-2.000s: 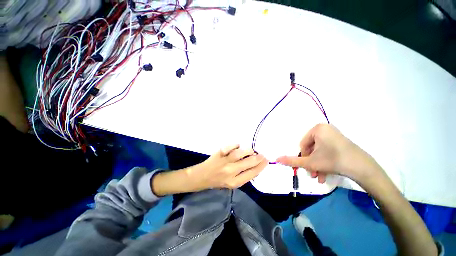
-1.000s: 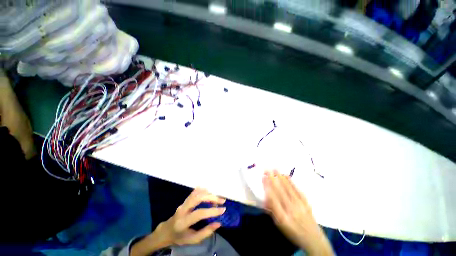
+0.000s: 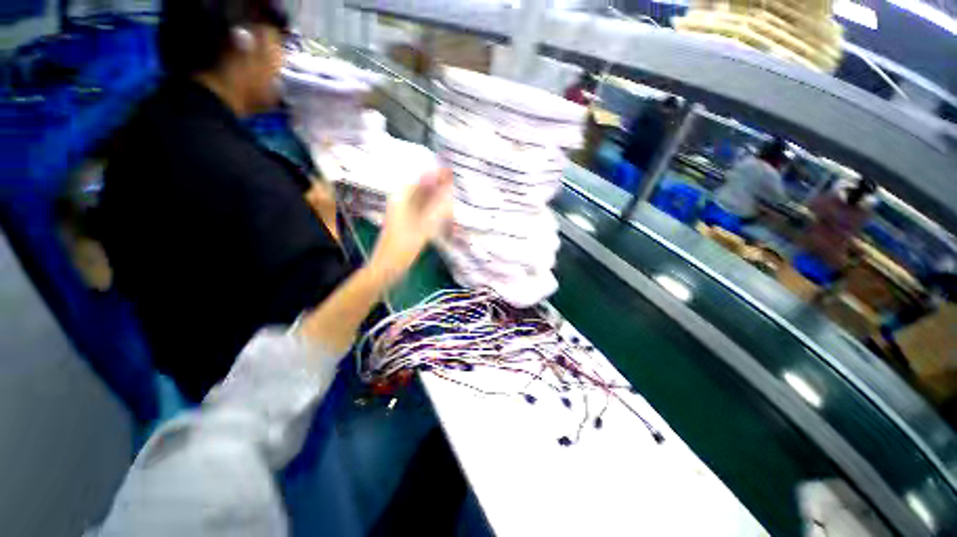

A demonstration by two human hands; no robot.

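Observation:
My left hand (image 3: 416, 215) is raised, blurred, in front of the near side of a tall stack of white panels (image 3: 504, 178). Its fingers point up at the stack's edge; whether it touches or grips a panel I cannot tell. My right hand is out of the picture. The harness bundle (image 3: 462, 336), a tangle of white, red and dark wires, lies at the end of the white board (image 3: 504, 462) below the stack. Black plugs (image 3: 565, 442) fan out over the board.
A person in black (image 3: 210, 210) sits at the left, close beside my arm. Another white panel pile (image 3: 336, 105) stands behind. A dark green conveyor (image 3: 672, 388) with metal rails runs along the right. Other workers and cartons are beyond. A pale object (image 3: 834, 509) lies at the lower right.
The view has swung left and up. My left hand has moved from the board's near edge to the white stack. My right hand and the loose harness have left the picture.

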